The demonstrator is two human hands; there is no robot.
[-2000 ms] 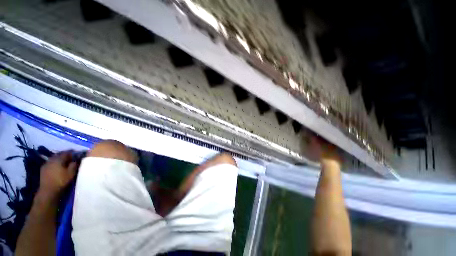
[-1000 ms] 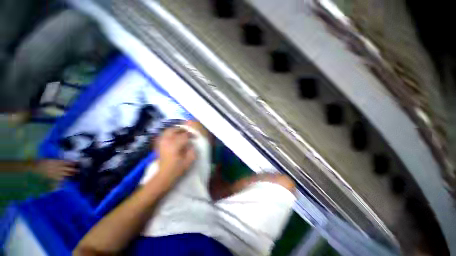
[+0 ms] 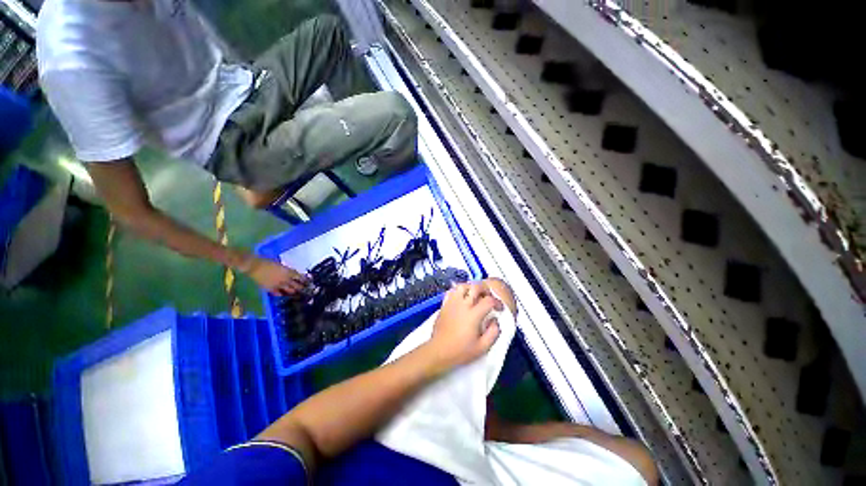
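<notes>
A blue bin [image 3: 356,345] with a white liner [image 3: 328,242] lies beside my left knee. Black adapters [image 3: 380,302] stand close together along its near side, with tangled black cords and more black units [image 3: 366,277] behind them. My left hand [image 3: 467,323] is over my white-shorted knee by the bin's right corner, fingers loosely bent, with nothing visible in it. My right hand is not in view.
A seated person in a white shirt [image 3: 133,71] has a hand [image 3: 277,276] at the bin's left side. Stacked blue crates [image 3: 195,380] stand at lower left. A perforated rack shelf [image 3: 608,180] with black squares [image 3: 657,179] and chipped rails fills the right.
The view has swung left to the bin and the other person. My right arm, at the shelf two seconds ago, has left the picture. My left hand is now over my knee.
</notes>
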